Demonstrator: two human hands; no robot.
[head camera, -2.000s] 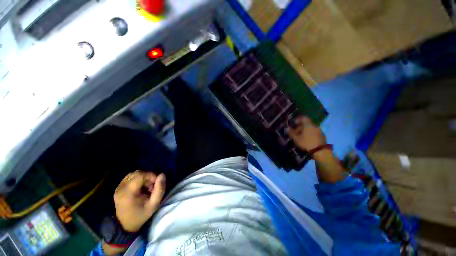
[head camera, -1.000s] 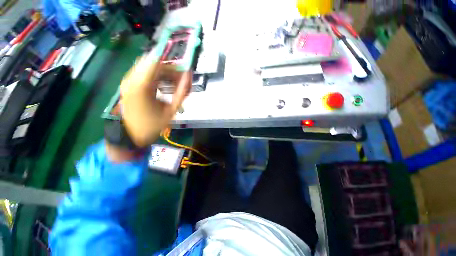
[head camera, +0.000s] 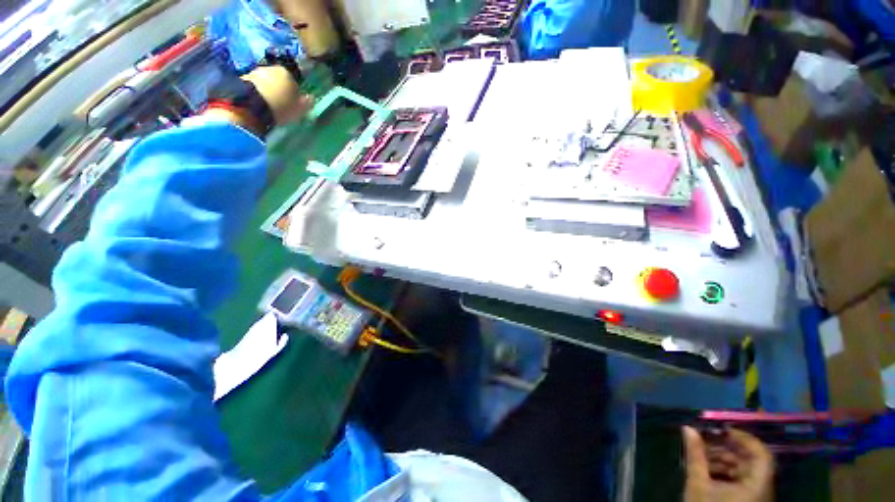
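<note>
The black fixture (head camera: 432, 147) stands on the white machine bed with a maroon device frame (head camera: 368, 167) lying in it. The teal fixture cover (head camera: 345, 95) is off the block, tilted at its left side. My left hand (head camera: 282, 96) is at the cover's upper left corner and appears to grip it; the fingers are blurred. My right hand (head camera: 728, 469), at the bottom right and cut off by the lower edge, holds a second maroon frame (head camera: 775, 420), seen nearly edge-on. The parts tray below it is mostly hidden.
A red emergency stop (head camera: 658, 284) sits on the machine's front. A perforated plate with a pink pad (head camera: 643, 171), yellow tape roll (head camera: 671, 86) and red-handled pliers (head camera: 719, 139) lie at the right. The pendant (head camera: 319, 310) and white paper (head camera: 249, 359) lie on the green bench.
My left hand has moved up and left, and the teal cover is now off the black block. My right hand has come up from the tray with a maroon frame. The view has shifted.
</note>
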